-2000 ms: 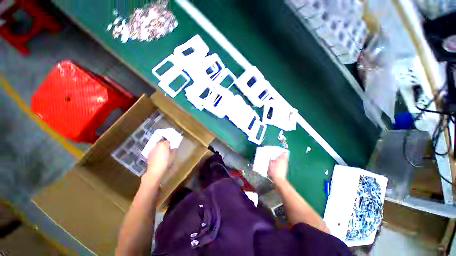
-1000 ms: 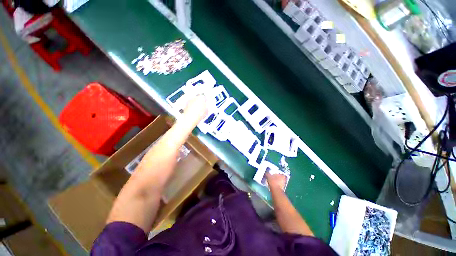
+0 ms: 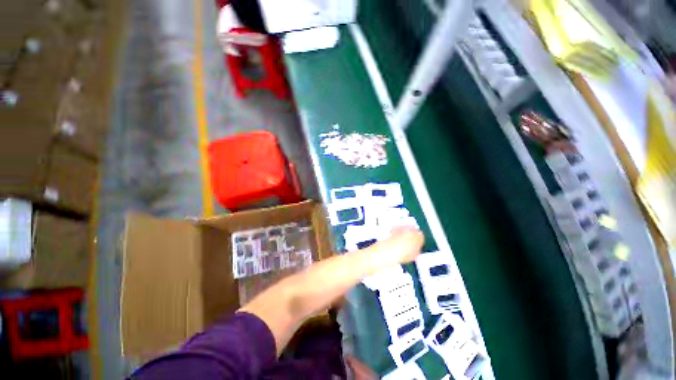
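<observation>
White plastic housings (image 3: 400, 304) lie loose and overlapping on the green bench (image 3: 307, 82). My left hand (image 3: 404, 241) is over the upper part of this group; the fingers are blurred and blend with the white pieces, so a grip cannot be made out. A small piece of skin at the bottom edge looks like part of my right hand (image 3: 359, 369), mostly cut off by the frame. A pile of coppery contacts (image 3: 357, 148) lies above the housings. The open cardboard carton (image 3: 159, 286), left of the bench, holds rows of packed housings (image 3: 270, 249).
A red stool (image 3: 248, 169) stands beyond the carton, with another red stool (image 3: 256, 65) farther up. A white dividing strip (image 3: 430, 204) runs along the bench. A grey metal post (image 3: 433, 63) rises beside it. Stacked housings (image 3: 593, 237) line the far ledge.
The view has turned, so the carton and bench run more upright. My left hand went from the carton to the housings and is still over them. My right hand has mostly left the picture.
</observation>
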